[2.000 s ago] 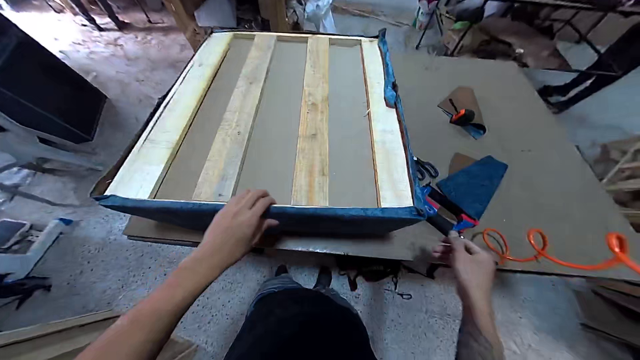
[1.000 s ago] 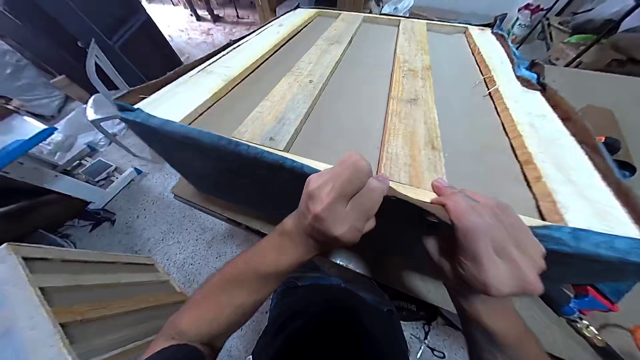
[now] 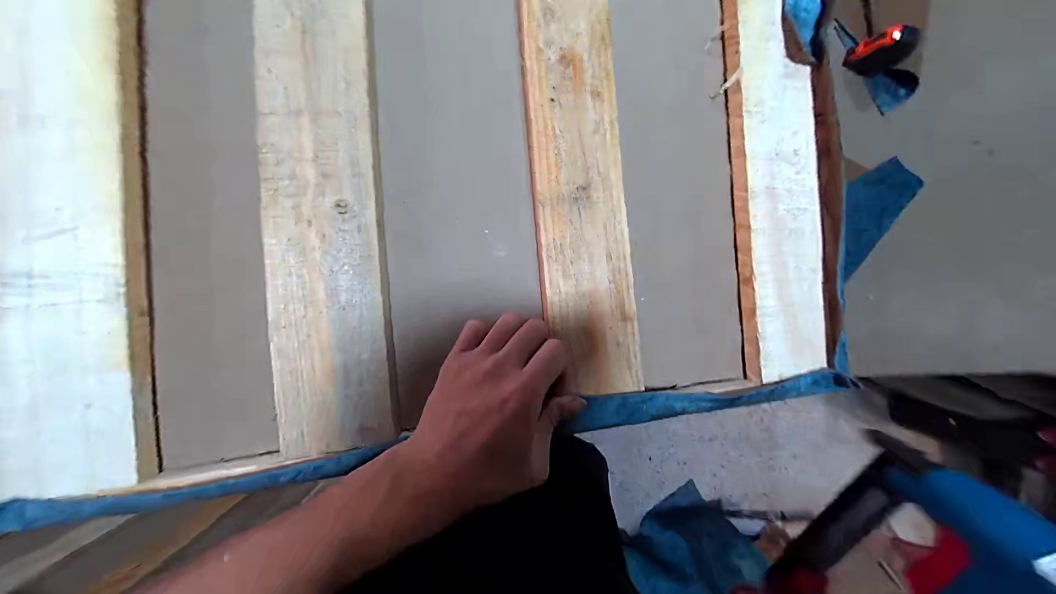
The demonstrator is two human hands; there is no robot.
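My left hand [image 3: 503, 396] grips the near edge of a wooden frame [image 3: 313, 214], its fingers over the edge beside a slat and its thumb on the folded blue fabric [image 3: 652, 408]. Across the frame lie several pale slats with grey board between them. At the lower right is a blurred blue, black and red tool [image 3: 949, 511], apparently a staple gun, close to the near right corner. My right hand cannot be made out; whatever holds the tool is outside the picture or hidden.
Right of the frame is a worktable [image 3: 973, 247] with an orange-and-black tool [image 3: 883, 51] and a blue fabric scrap [image 3: 883, 206]. More blue fabric [image 3: 693, 540] lies below the near edge. Another slatted wooden piece [image 3: 165, 544] is at the lower left.
Both hands were on the near edge one second ago; now only my left hand shows there. The blue-and-red tool has come up near the frame's right corner. The view is closer and more downward.
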